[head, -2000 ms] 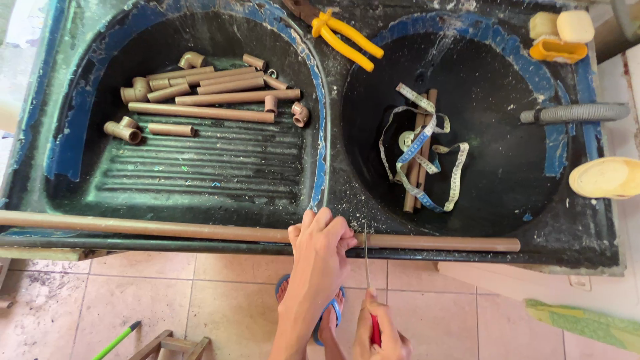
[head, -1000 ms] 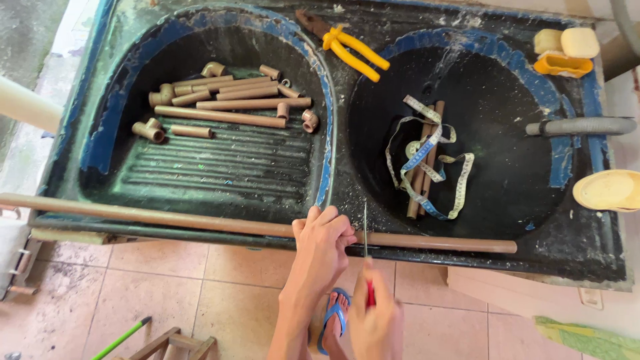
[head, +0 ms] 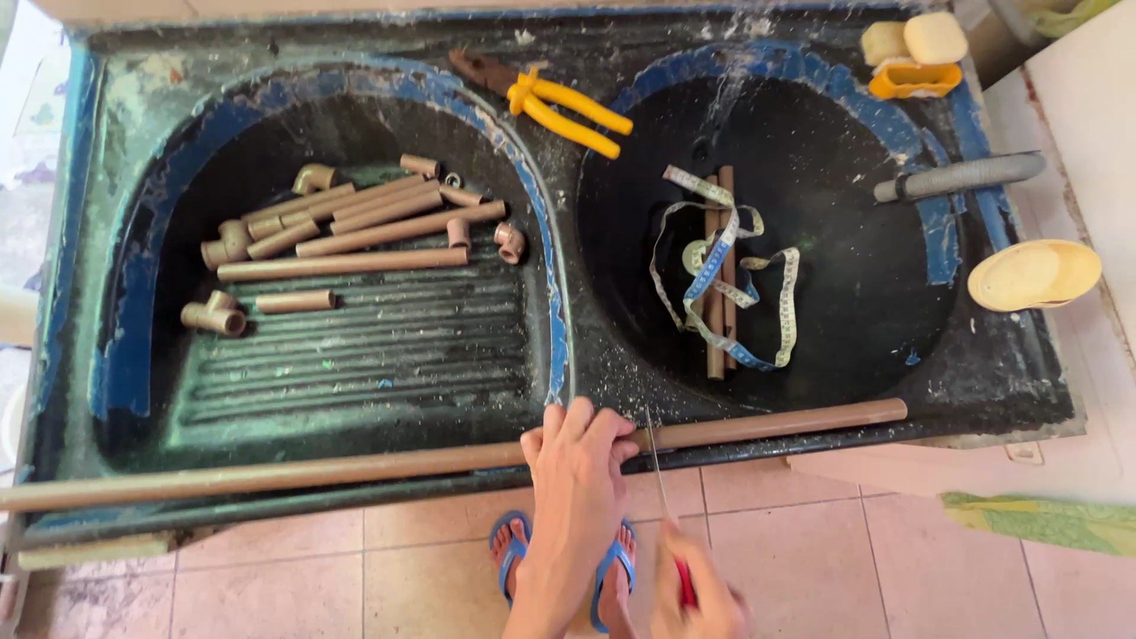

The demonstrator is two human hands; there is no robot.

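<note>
A long brown plastic pipe [head: 355,474] lies along the front edge of the black double sink [head: 568,266]. My left hand [head: 581,461] grips it near the ridge between the basins, pressing it down. Just right of those fingers, the thin blade of a saw [head: 658,466] crosses the pipe; whether it has cut in cannot be told. My right hand [head: 697,586], slightly blurred, is closed around the saw's red handle [head: 685,584], below the sink's edge. The pipe's free end extends right, in front of the right basin.
Short pipe pieces [head: 342,264] and fittings [head: 213,314] lie in the left basin. The right basin holds a tape measure [head: 710,266] over two pipes [head: 715,346]. Yellow-handled pliers [head: 568,106] rest between the basins. Right are a grey hose [head: 967,176], a yellowish dish [head: 1034,275] and soap pieces [head: 936,38].
The right hand and saw have shifted slightly along the blade's line, while the left hand has kept its hold on the pipe. The view has moved and tilted.
</note>
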